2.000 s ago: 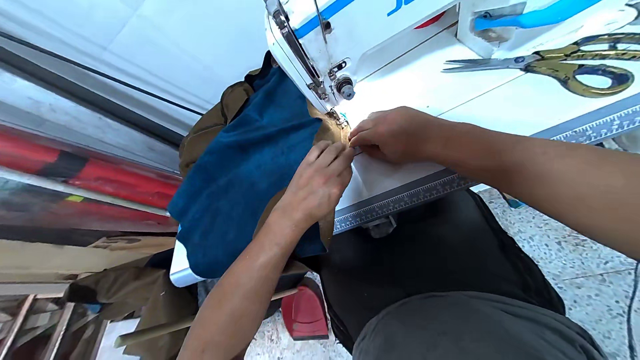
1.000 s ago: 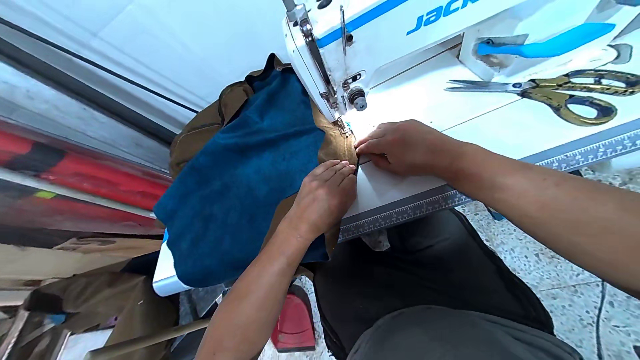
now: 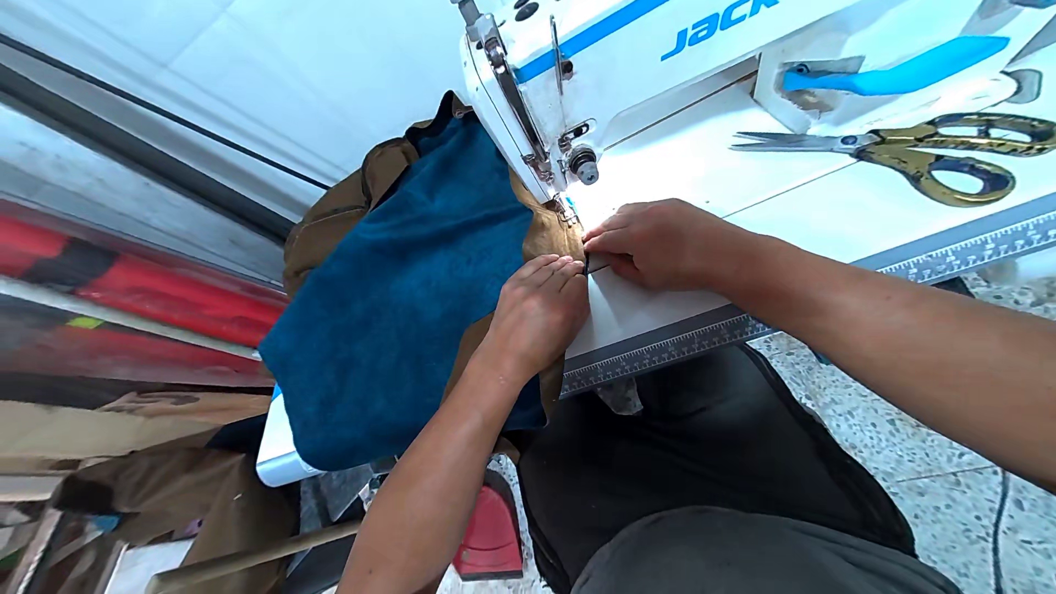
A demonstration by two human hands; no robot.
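A white Jack sewing machine [image 3: 635, 74] stands at the top, its presser foot [image 3: 569, 213] on the edge of a brown fabric strip [image 3: 551, 235]. This strip joins a large blue fabric piece [image 3: 412, 256], which hangs over the table's left end. My left hand [image 3: 546, 309] lies on the brown fabric just below the foot, fingers bent and pressing down. My right hand [image 3: 660, 243] pinches the fabric's right edge with thumb and fingers, close beside the left fingertips. What lies under both hands is hidden.
Gold-handled scissors [image 3: 907, 148] lie on the white table at right, below a blue lever [image 3: 899, 74]. A ruler strip [image 3: 701, 340] runs along the near table edge. More brown fabric [image 3: 334, 227] bunches behind the blue piece. A red shoe [image 3: 492, 532] is below.
Both hands stay by the presser foot, while the brown fabric's edge shows more between them and the foot than two seconds ago. The view has shifted somewhat.
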